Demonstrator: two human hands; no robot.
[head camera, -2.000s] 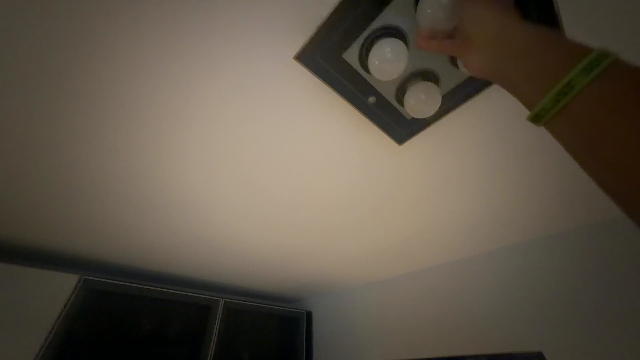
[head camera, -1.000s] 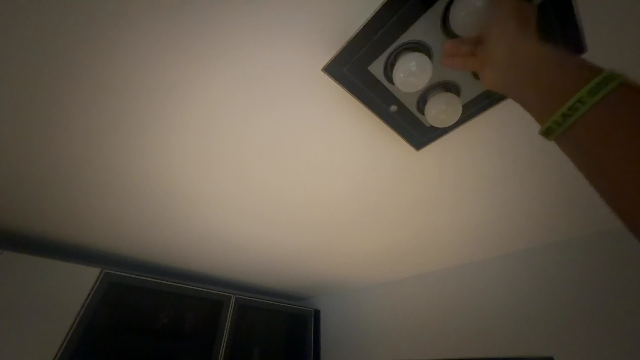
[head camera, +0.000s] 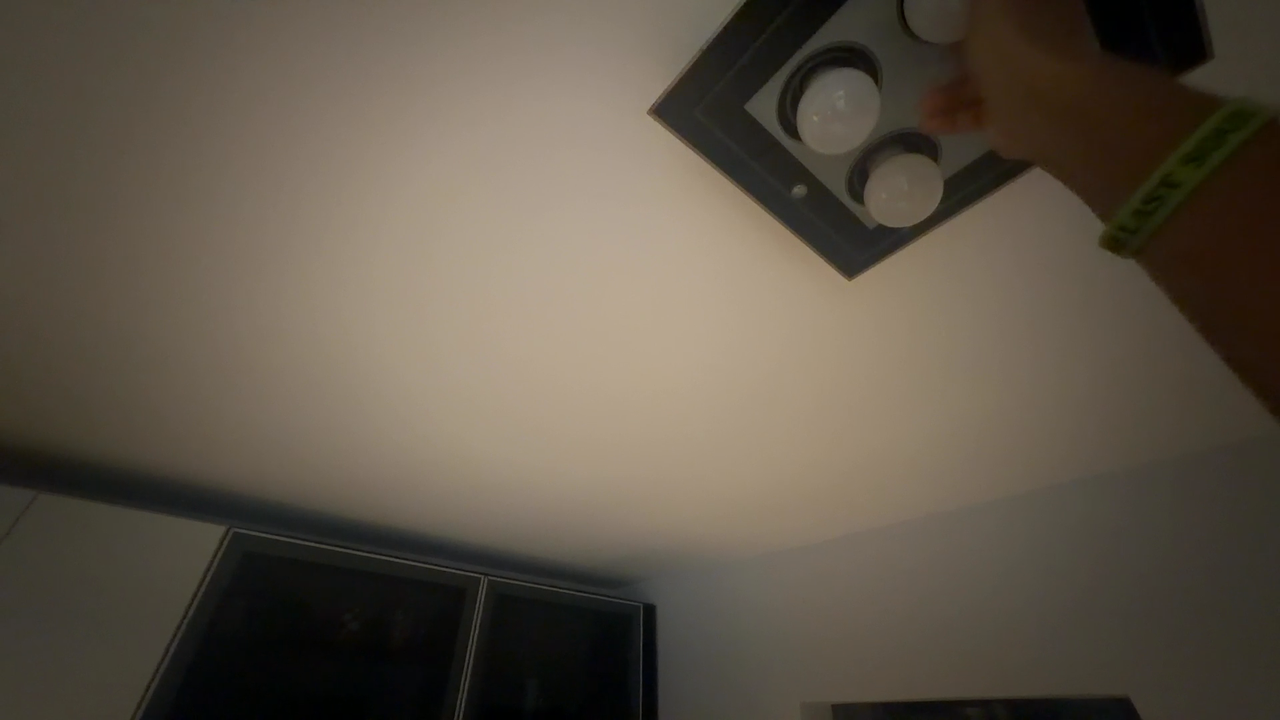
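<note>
A square ceiling light fixture with a dark frame hangs at the upper right, its top cut off by the view's edge. Two round white bulbs, a left one and a lower one, sit in its recessed sockets. Another white bulb shows partly at the top edge. My right hand, blurred, reaches up beside that top bulb, its thumb side toward the panel's middle. Most of its fingers are hidden, so its hold on the bulb cannot be told. A green wristband circles the wrist. My left hand is out of view.
The pale ceiling spans most of the view. Tall cabinet doors with dark panels stand at the lower left, beside a pale panel. A wall rises at the lower right, with a dark edge at the bottom.
The right hand's thumb has come away from the front of the top bulb and now lies below and beside it. The view has shifted slightly.
</note>
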